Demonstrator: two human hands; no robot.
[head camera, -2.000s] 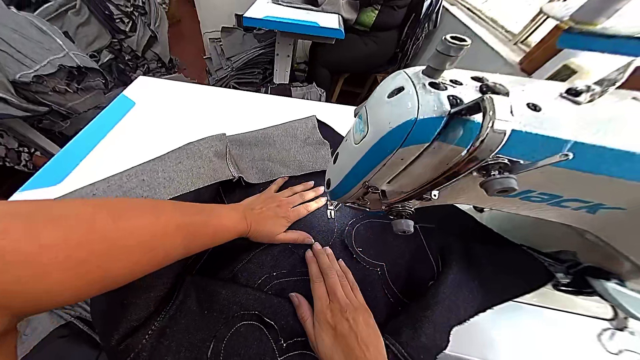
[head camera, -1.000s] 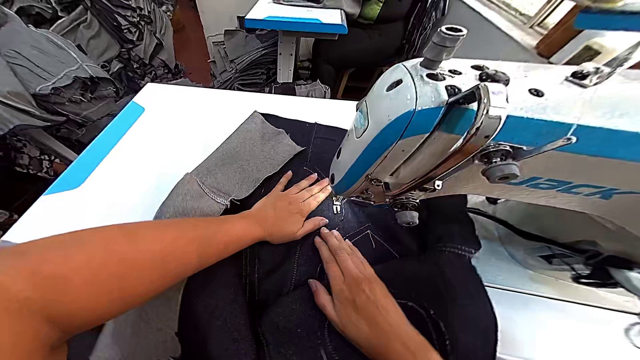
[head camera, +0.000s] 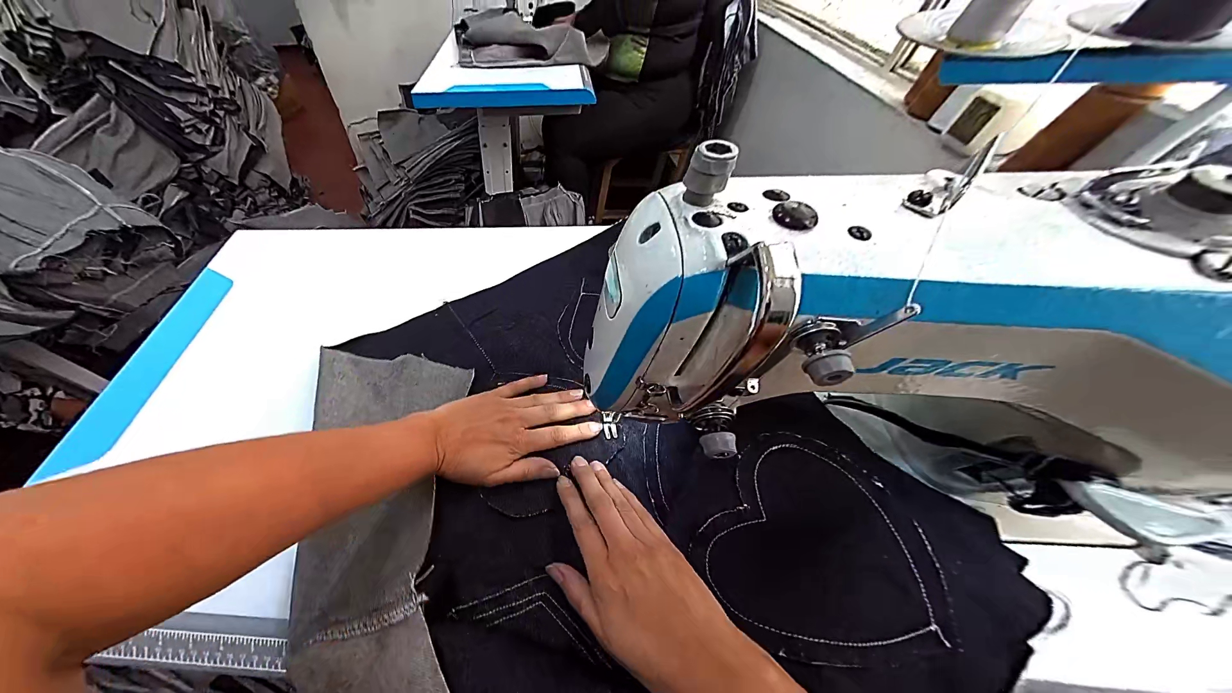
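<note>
Dark denim fabric (head camera: 828, 549) with pale stitched outlines, one of them a heart, lies under the head of a Jack sewing machine (head camera: 664, 318). My left hand (head camera: 510, 430) rests flat on the denim, its fingertips just left of the presser foot (head camera: 610, 424). Below the foot, my right hand (head camera: 635, 568) presses flat on the same cloth, its fingertips near my left thumb. A grey fabric strip (head camera: 371, 539) with a seam runs along the denim's left side, partly beneath my left forearm. The needle's tip cannot be made out.
The white sewing table (head camera: 279, 289) has a blue edge, with a ruler (head camera: 202, 649) at its near side. Heaped grey garments (head camera: 125, 115) lie at the left. Beyond, a person in dark clothes (head camera: 635, 115) sits by another table (head camera: 505, 94). Thread cones stand at the upper right.
The denim has been turned and shifted beneath the machine, so the stitched heart now shows right of my right hand. The grey strip now hangs toward the near edge. Both hands stay beside the presser foot.
</note>
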